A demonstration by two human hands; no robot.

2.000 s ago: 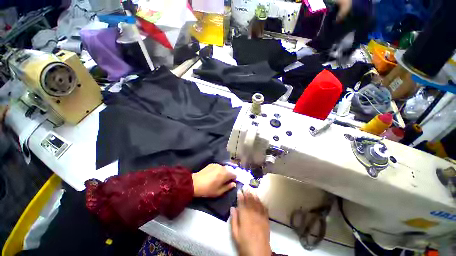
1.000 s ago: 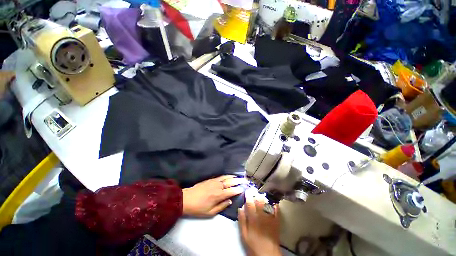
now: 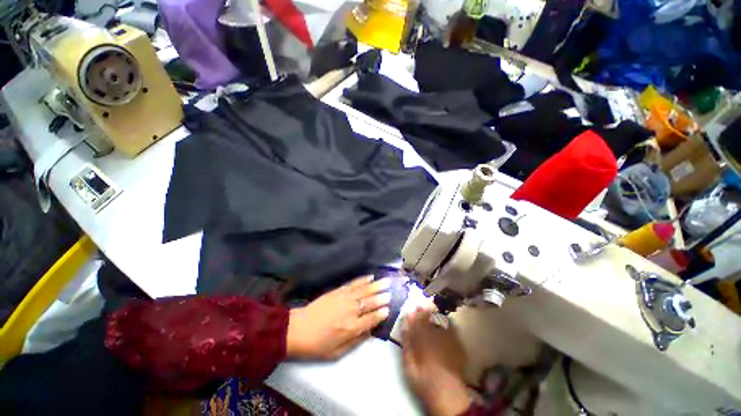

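A part-sewn black garment (image 3: pixel 301 187) lies spread on the white table, its near corner under the lit needle area of the white sewing machine (image 3: pixel 561 284). My left hand (image 3: pixel 337 318) lies flat on the cloth's near edge, just left of the needle, fingers pointing at it. My right hand (image 3: pixel 435 357) is blurred, beside the machine head's near side, with its fingertips by the cloth edge. Whether the right fingers pinch the cloth cannot be told. The presser foot is mostly hidden by glare and the machine head.
A beige sewing machine (image 3: pixel 122 85) stands at the far left. A red cone (image 3: pixel 573 175) and a yellow thread cone (image 3: pixel 646 237) are behind my machine. Black cut pieces (image 3: pixel 439 122) lie beyond. A yellow-rimmed container (image 3: pixel 49 284) is at the lower left. Dark scissors are partly hidden under the machine arm.
The camera view has shifted, so the machine sits lower and farther right than at first. My left hand has flattened on the cloth and moved slightly away from the needle. My right hand has moved slightly right.
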